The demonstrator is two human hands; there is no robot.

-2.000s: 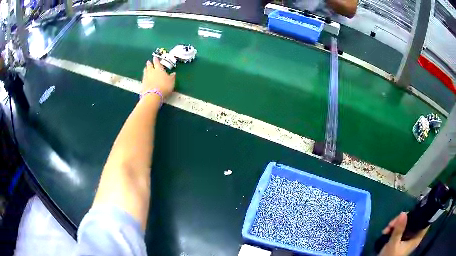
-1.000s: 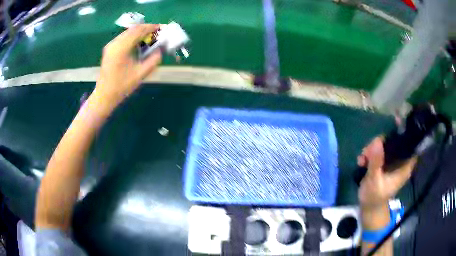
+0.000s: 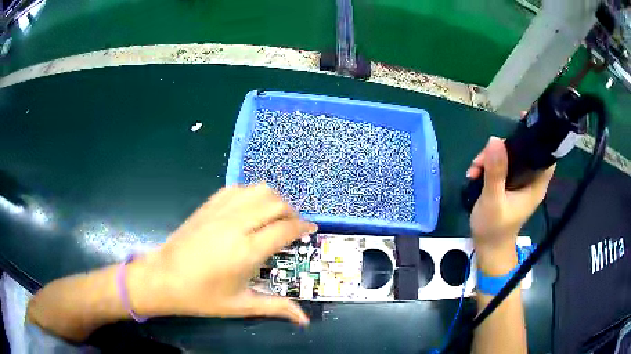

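A small unit with a green circuit board [image 3: 294, 271] and white parts lies at the left end of the white fixture [image 3: 437, 282]. My left hand [image 3: 225, 252] is over its left part, fingers at the upper edge and thumb below the lower edge, spread apart; the palm side is hidden. My right hand [image 3: 505, 200] is closed around the black electric screwdriver [image 3: 529, 148], right of the bin. The screwdriver's cable runs down across my blue-banded wrist. The blue bin [image 3: 430, 169] full of tiny screws stands just above the fixture.
Dark blocks [image 3: 406, 266] cross the fixture beside round holes. The green conveyor [image 3: 207, 21] with its worn pale edge rail [image 3: 180, 54] runs behind the bin. A grey post [image 3: 543, 59] stands at upper right. A black mat marked Mitra [image 3: 588, 276] is at right.
My left hand has come from the belt to the fixture, where the unit it carried now lies. My right hand still holds the screwdriver. The view has shifted down towards the fixture.
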